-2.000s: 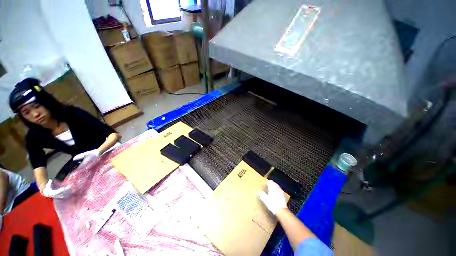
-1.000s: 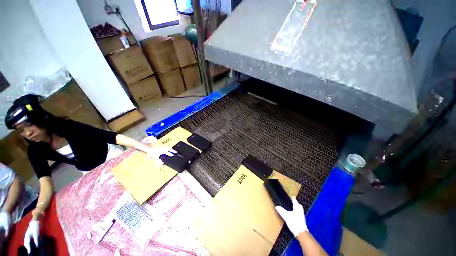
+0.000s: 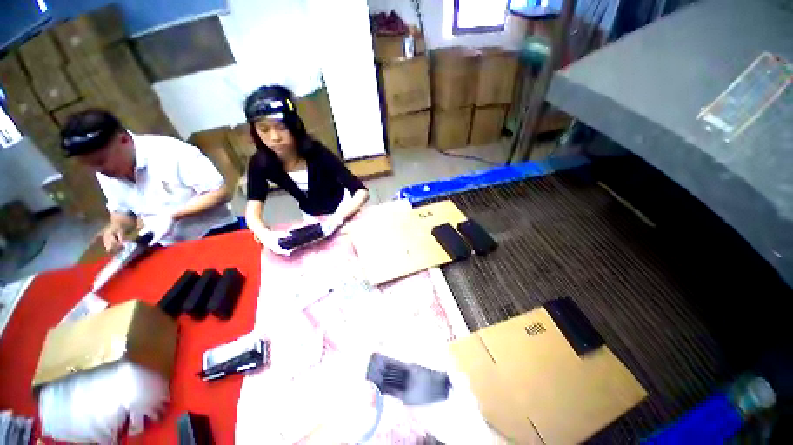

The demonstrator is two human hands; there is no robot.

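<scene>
A black case is over the pink-and-white covering at bottom centre. My right hand, in a white glove, is blurred and closed on the case's right end. A pale, overexposed shape lies just below and left of the case; I cannot tell whether it is my left hand. The near cardboard sheet lies to the right, partly over the mesh belt, with one black case at its far edge. The far cardboard sheet has two black cases at its belt side.
One person across the table holds a black case. Another person stands further left. The red tablecloth bears an open carton with white bags, three black cases and a partly white-wrapped piece. A grey hood overhangs the belt.
The view has swung left. My right hand has brought a black case from the near cardboard over the pink covering. The person opposite has taken one case from the far sheet.
</scene>
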